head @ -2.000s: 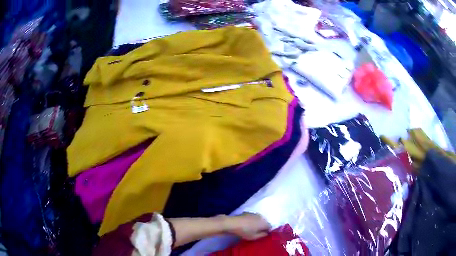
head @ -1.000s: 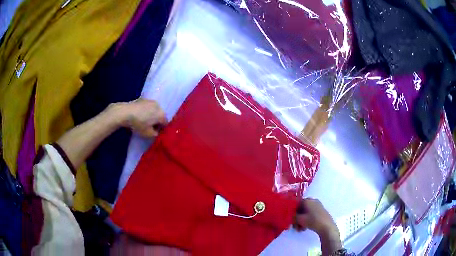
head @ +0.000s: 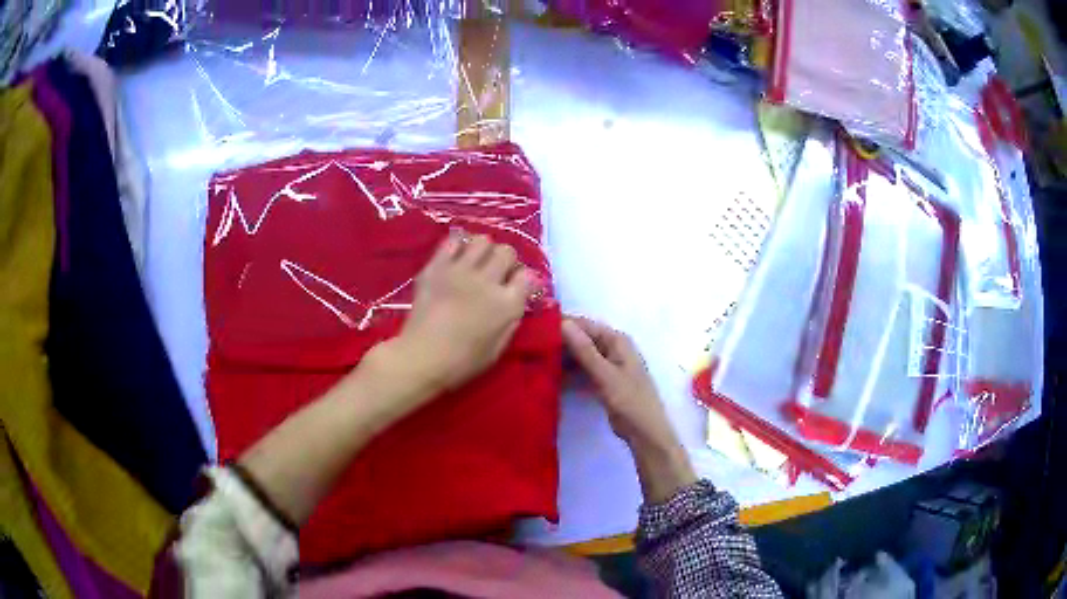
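Note:
A folded red jacket [head: 386, 456] lies on the white table. Its upper part is inside a clear glossy poly bag [head: 316, 257], and its lower part is bare red cloth. My left hand [head: 468, 304] lies across the jacket, its curled fingers on the film near the bag's right side. My right hand [head: 608, 369] is at the jacket's right edge beside the bag mouth, fingertips at the edge; what they pinch is partly hidden. The hang tag and button do not show.
Empty red-banded bags [head: 772, 316] lie at the right over a printed sheet. A pink bagged garment [head: 848, 70] is at the upper right. Mustard [head: 35, 351] and navy [head: 111, 293] garments hang at the left. Orange tape [head: 772, 510] edges the table.
The view has turned right, and the jacket now lies squarer. My left hand has moved from the jacket's left edge across to the bag's right side. My right hand stays at the right edge.

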